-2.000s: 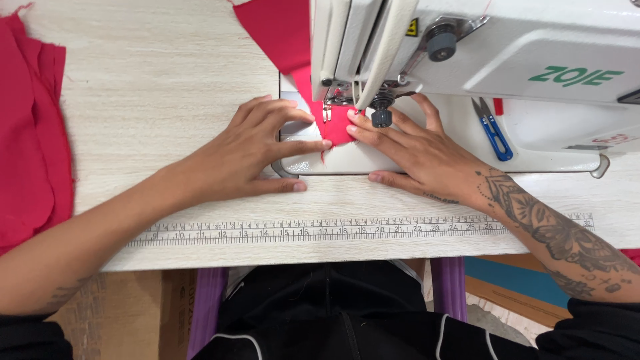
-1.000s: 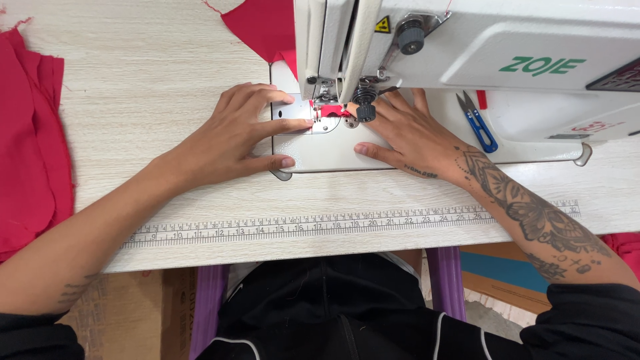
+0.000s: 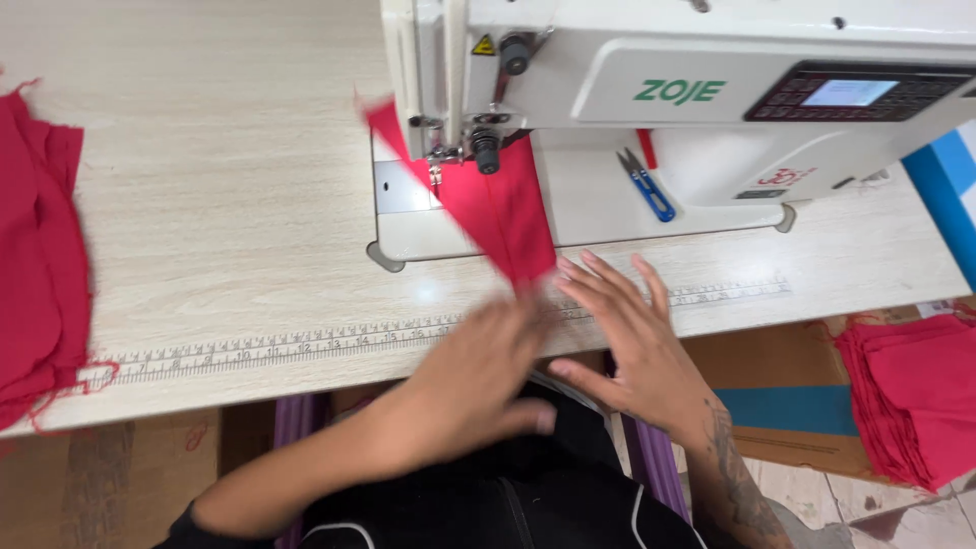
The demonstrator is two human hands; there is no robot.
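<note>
A red fabric piece (image 3: 499,206) with a seam line lies across the bed of a white Zoje sewing machine (image 3: 564,99), beside the presser foot (image 3: 435,175). Its near corner reaches over the table edge of the bed to my left hand (image 3: 480,366), which is blurred; the fingertips seem closed on that corner. My right hand (image 3: 633,351) is just right of the corner, fingers spread, holding nothing that I can see. Blue thread snips (image 3: 648,187) lie on the machine bed to the right, near a small red item (image 3: 646,148).
A pile of red fabric (image 3: 38,252) lies at the table's left. More red pieces (image 3: 915,389) are stacked on a cardboard box (image 3: 785,366) at lower right. A printed ruler scale (image 3: 305,347) runs along the table's front edge. The machine's control panel (image 3: 862,91) is at upper right.
Both hands have left the needle area and come nearer the table's front edge. The red fabric now stretches from the machine toward my left hand. The view has shifted right.
</note>
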